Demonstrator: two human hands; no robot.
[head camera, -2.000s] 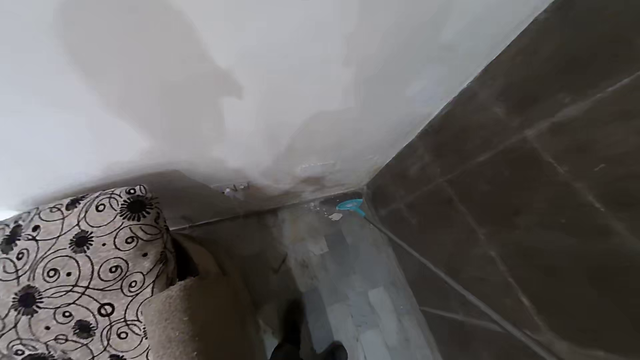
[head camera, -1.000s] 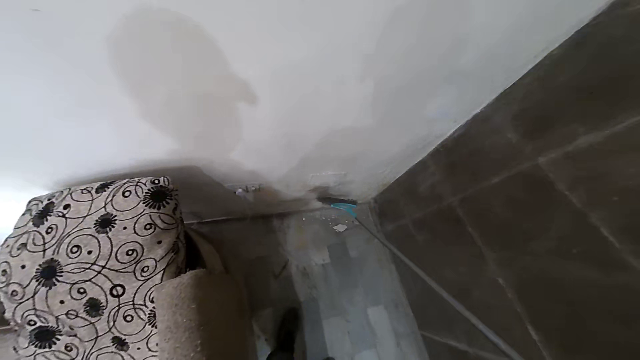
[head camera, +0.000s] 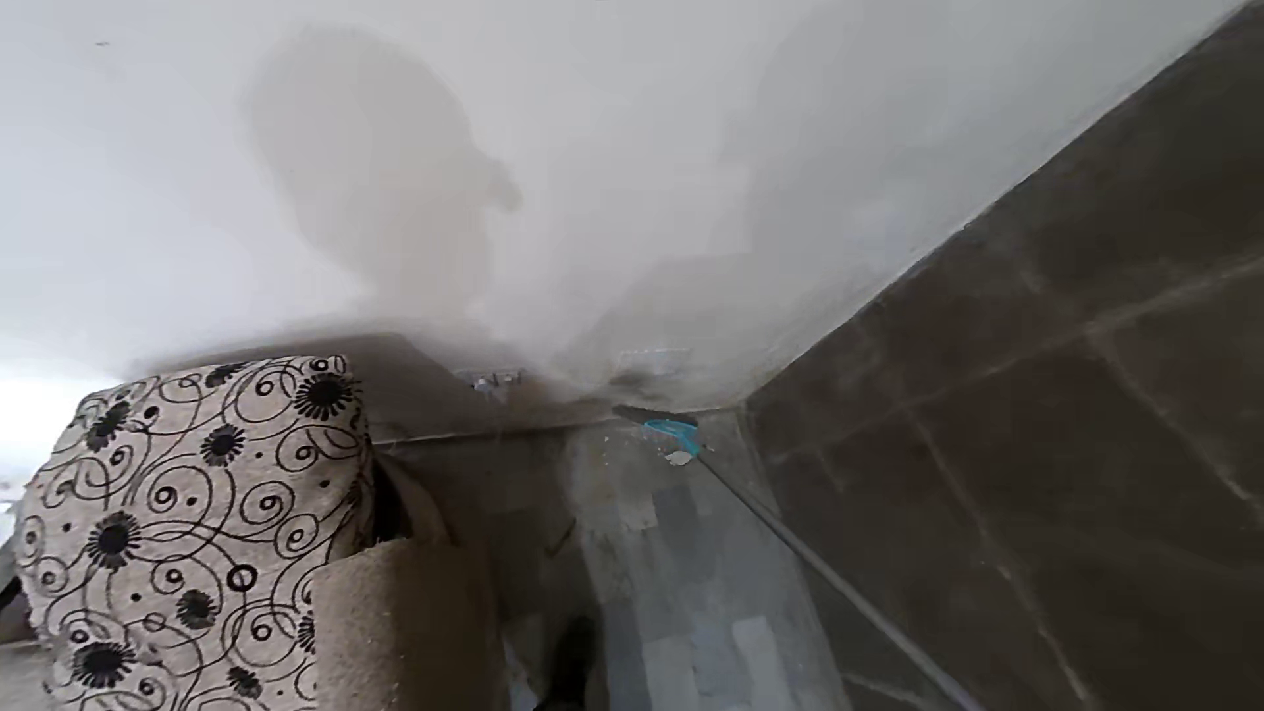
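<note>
Neither my left hand nor my right hand shows in the head view. A long-handled broom with a turquoise head (head camera: 673, 431) and dark bristles reaches down into the corner, its bristles against the foot of the white wall. Its grey pole (head camera: 839, 585) runs out at the lower right edge, so whatever holds it is hidden. Beside the broom head, a pale flake of debris (head camera: 678, 458) and small crumbs lie on the floor.
An armchair or sofa with black-and-cream floral upholstery (head camera: 197, 523) and a beige arm (head camera: 380, 622) stands at left. Dark tiles (head camera: 1007, 464) cover the right wall. Wall sockets or fittings (head camera: 497, 380) sit low on the white wall (head camera: 612, 178). A dark shoe (head camera: 573, 662) shows at the bottom.
The broom head has shifted left along the foot of the wall, and its dark bristles now show. One of the two dark shoes seen earlier has left view.
</note>
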